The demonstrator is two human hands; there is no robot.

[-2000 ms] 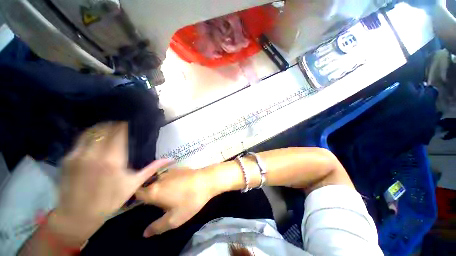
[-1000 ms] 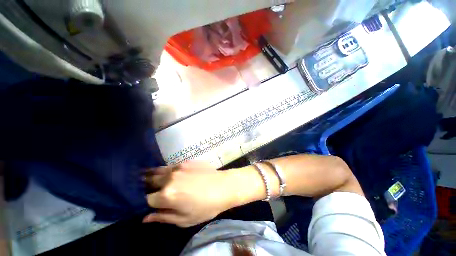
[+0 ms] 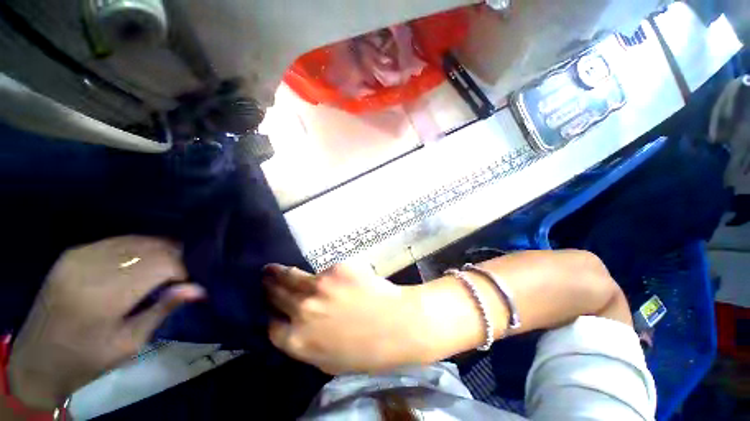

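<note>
The dark navy garment piece (image 3: pixel 238 238) lies on the white machine table (image 3: pixel 370 205) and runs up under the sewing machine (image 3: pixel 271 41), to the presser foot area, which is dark and blurred. My right hand (image 3: pixel 345 316) grips the cloth's right edge near the table's front edge, its fingertips partly hidden in the cloth. My left hand (image 3: pixel 107 304) lies on the cloth at the left, palm down, with thumb and fingers apart. A small ridged block (image 3: pixel 256 148) shows beside the foot.
A red-orange tray (image 3: pixel 354 97) with pink scraps is under the machine arm. Beside it are a slim black tool (image 3: pixel 469 85) and a blue-grey case (image 3: pixel 569 103). A blue crate (image 3: pixel 691 329) with navy cloth stands below right. A cream knob (image 3: pixel 127 25) is at top left.
My left hand, out of clear view a second ago, is back on the cloth. My right hand has shifted slightly right. The cloth now lies straighter, leading up to the foot.
</note>
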